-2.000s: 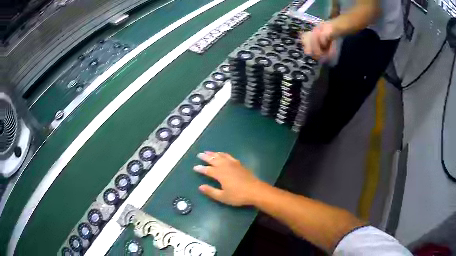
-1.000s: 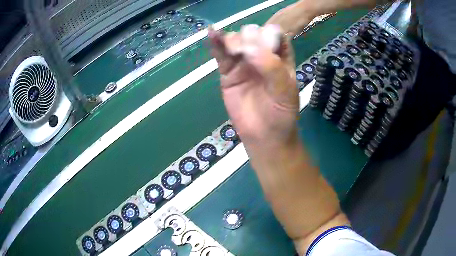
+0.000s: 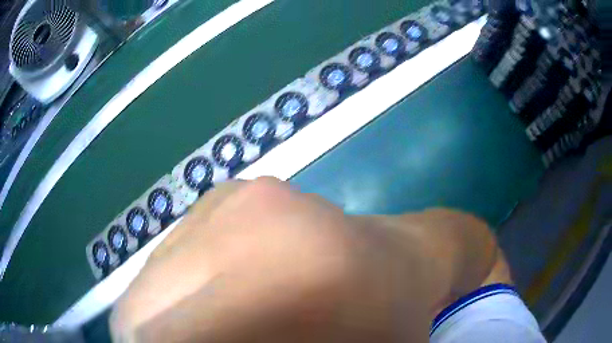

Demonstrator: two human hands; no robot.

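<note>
My right hand [image 3: 268, 268] is large and blurred at the bottom centre, its back towards me. Its fingers are hidden, so I cannot tell whether it holds anything. The arm comes in from the lower right in a white sleeve with blue trim. My left hand is out of the picture. Beyond my hand, filled plates [image 3: 176, 177] lie end to end in a long diagonal row, with black disc units [image 3: 199, 173] in their seats. The loose disc and the empty holder plate seen earlier do not show now.
A white strip [image 3: 376, 100] runs between the row and the green bench [image 3: 429, 147]. Dark stacks of filled plates [image 3: 557, 74] stand at the upper right. A small white fan [image 3: 57, 74] is at the upper left. A blurred dark thing shows at the lower left edge.
The view has shifted down and closer to the row. My right hand has come down from its raised place to the bottom centre. The other person's arm has left the picture.
</note>
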